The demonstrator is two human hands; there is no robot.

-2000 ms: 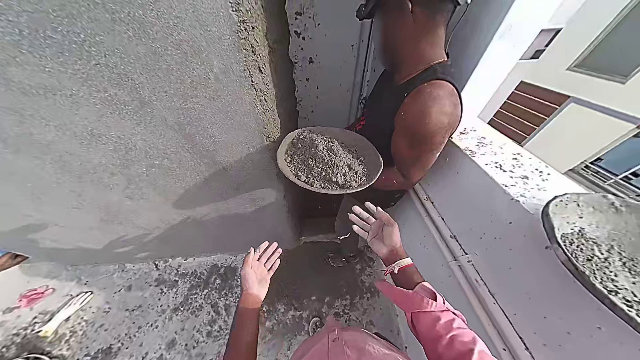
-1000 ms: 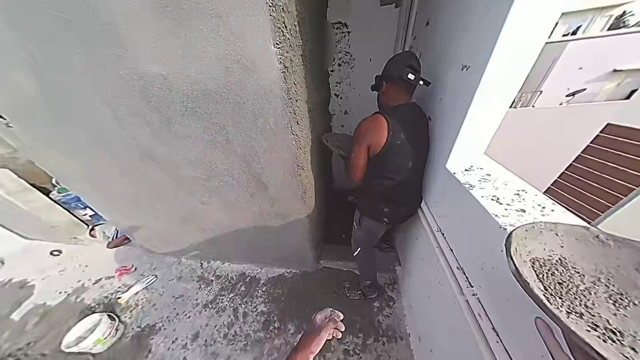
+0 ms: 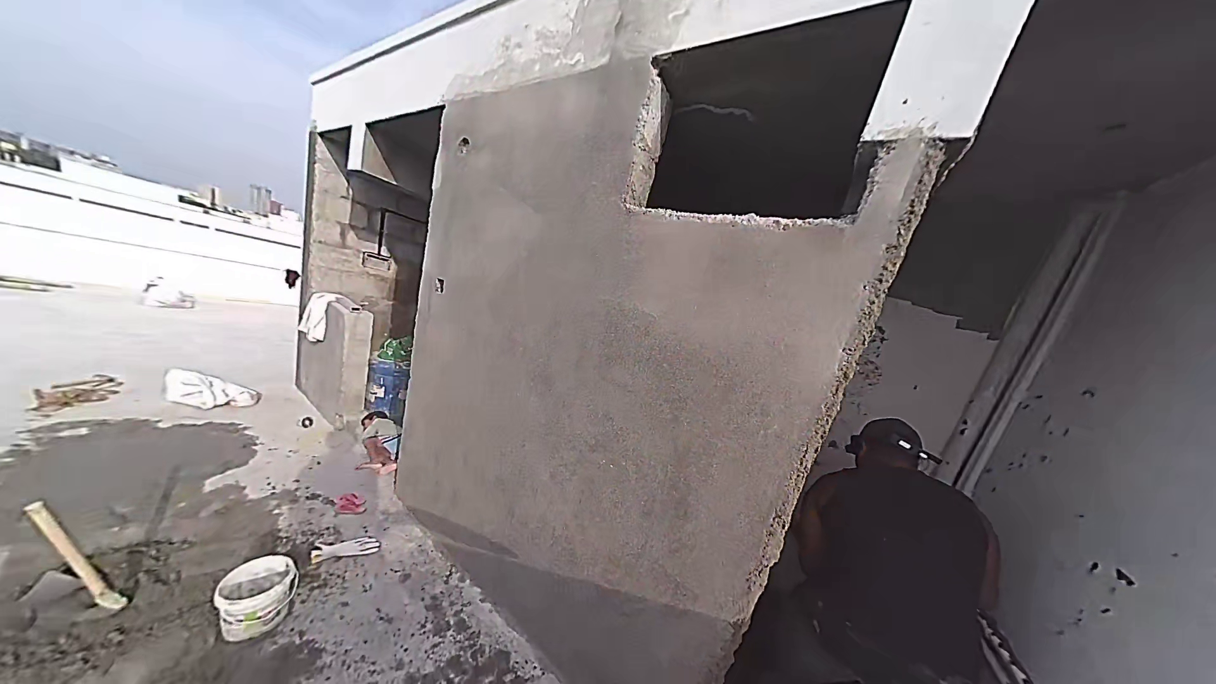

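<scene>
Neither my left hand nor my right hand shows in the head view now. A freshly plastered grey wall (image 3: 570, 380) fills the middle, with a square window opening (image 3: 760, 123) near its top and a rough right edge. At the lower right a co-worker in a dark sleeveless top and cap (image 3: 893, 541) faces away, in the gap beside the wall. What the co-worker's hands hold is hidden. A white plastic bucket (image 3: 256, 598) stands on the splattered floor at the lower left, near a pale glove (image 3: 346, 549).
A wooden handle (image 3: 74, 554) slants up from wet mortar (image 3: 123, 494). Behind lie pink cloth-like material (image 3: 350, 503) and a white sack (image 3: 209, 389). Another person (image 3: 380, 442) crouches by a blue drum (image 3: 388, 385). A pipe (image 3: 1035, 342) runs along the right wall.
The view has swung up and left. Both my hands, seen two seconds ago with open palms, are out of sight. The co-worker, earlier holding a pan of mortar, now has their back to me.
</scene>
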